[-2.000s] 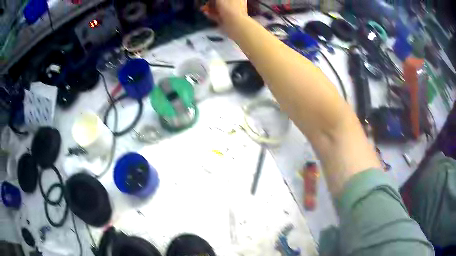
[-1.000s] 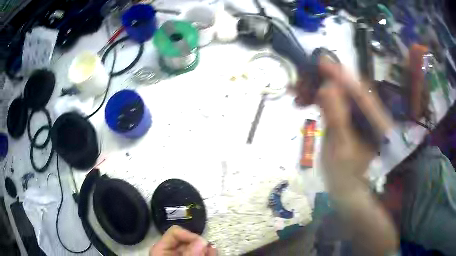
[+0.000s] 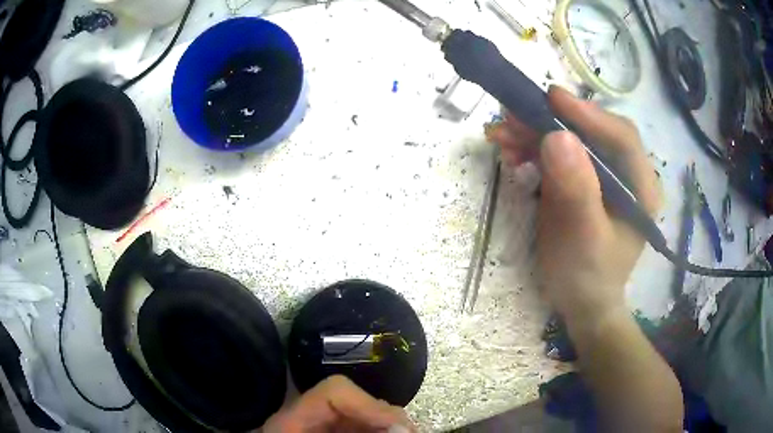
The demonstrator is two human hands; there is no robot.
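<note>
My right hand [image 3: 585, 194] holds a soldering iron [image 3: 542, 110] by its thick dark handle; the metal barrel points to the upper left and the cord leaves to the right. My left hand [image 3: 339, 410] is at the bottom edge, partly cut off, fingers curled; whether it holds anything cannot be seen. It is just below the opened ear cup housing [image 3: 356, 313], a black round shell with a silver battery [image 3: 346, 348] and yellow tape inside. The over-ear headphones [image 3: 212, 347] lie beside it on the left.
A blue cup [image 3: 191, 93] with dark bits stands at upper left. An ear cushion [image 3: 93, 152] lies left of it. Slim tweezers [image 3: 483, 237] lie on the white board [image 3: 339, 211]. A clear ring [image 3: 634, 76] is at upper right, with blue-handled cutters [image 3: 705, 220] at the right.
The view has moved closer to the board. My right arm, first stretched to the back, has come back over the board with the soldering iron. My left hand came into view at the bottom.
</note>
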